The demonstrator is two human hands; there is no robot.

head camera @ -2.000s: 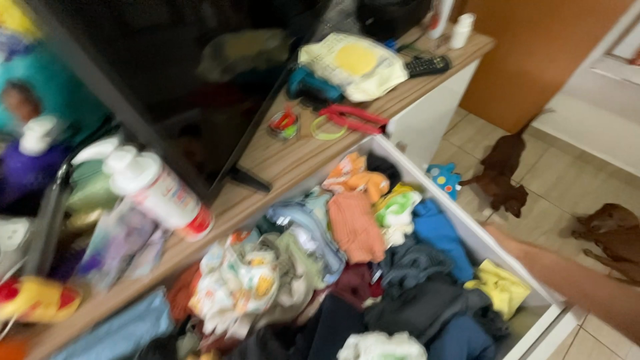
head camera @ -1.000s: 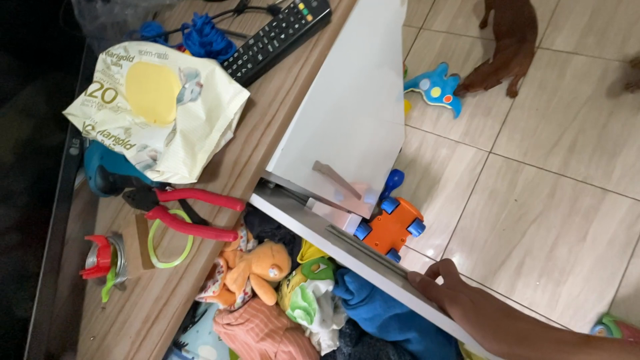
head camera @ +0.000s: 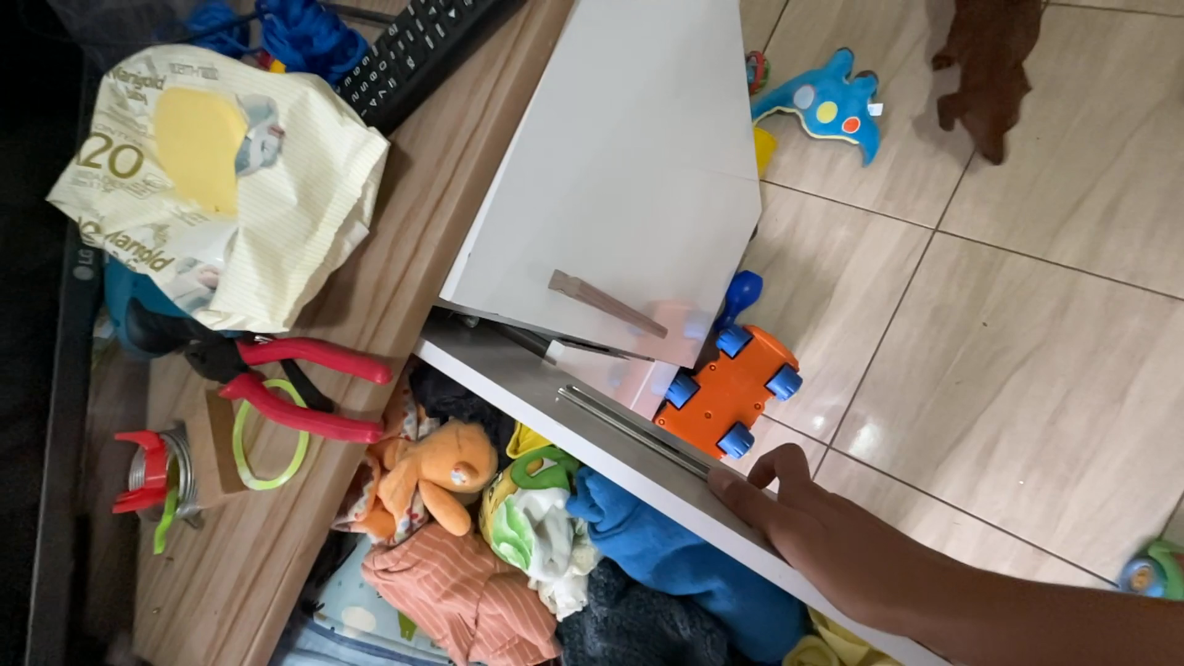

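My right hand (head camera: 777, 504) reaches in from the lower right, its fingertips against the outer side of the pulled-out white drawer (head camera: 647, 499), at the end of a metal drawer runner (head camera: 638, 430). One finger is bent and raised. Whether the hand grips the drawer side is not plain. Beside the runner, the cabinet's white side panel (head camera: 610, 176) has a brown strip (head camera: 606, 302) on it. Inside the drawer lie an orange plush toy (head camera: 444, 467), a striped salmon cloth (head camera: 462, 592), a blue cloth (head camera: 675, 555) and other fabrics. My left hand is out of view.
On the wooden top are red-handled pliers (head camera: 305, 361), a wipes packet (head camera: 231, 185), a remote control (head camera: 416, 55) and a coil of wire (head camera: 180, 467). An upturned orange toy car (head camera: 731, 388), a blue plush toy (head camera: 832, 106) and a brown dog (head camera: 990, 74) are on the tiled floor.
The view has swung and come nearer to the cabinet corner since two seconds ago. Against one second ago, my right hand stays at the drawer's side.
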